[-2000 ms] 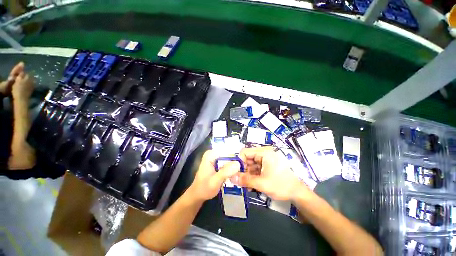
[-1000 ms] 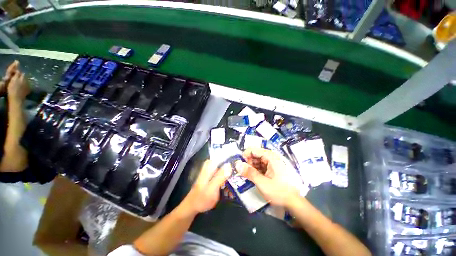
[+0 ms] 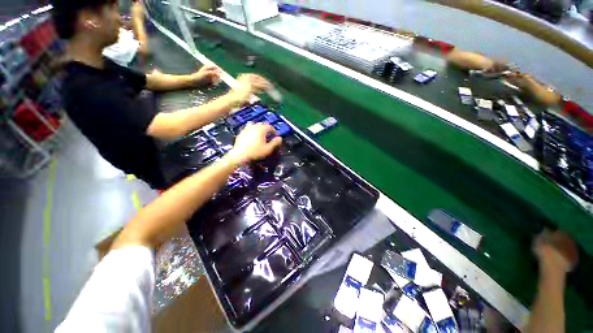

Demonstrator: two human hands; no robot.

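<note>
My left hand (image 3: 255, 142) is over the black blister tray (image 3: 354, 188), its curled fingers at the blue phone housings (image 3: 278, 122) in the far row. The fingertips' contact is partly hidden, so a grip cannot be told. My right hand (image 3: 554, 252) is blurred over the green belt at the right; whether it holds anything cannot be told. A part-assembled phone (image 3: 455, 227), slightly blurred, is on the belt left of it. Board assemblies (image 3: 354, 284) with white and blue ends lie piled at the lower edge, partly cut off.
A person in black (image 3: 107, 110) works at the left, a hand near the tray's far end. Another phone (image 3: 323, 125) lies on the green conveyor belt (image 3: 390, 175). Across it are another worker's hands, boards and a white stack (image 3: 351, 45). An open cardboard box (image 3: 188, 312) is below the tray.
The view has swung left. My hands have parted from the unit between them: the left has reached to the tray's blue housings, the right out over the belt. A phone now lies near the right hand.
</note>
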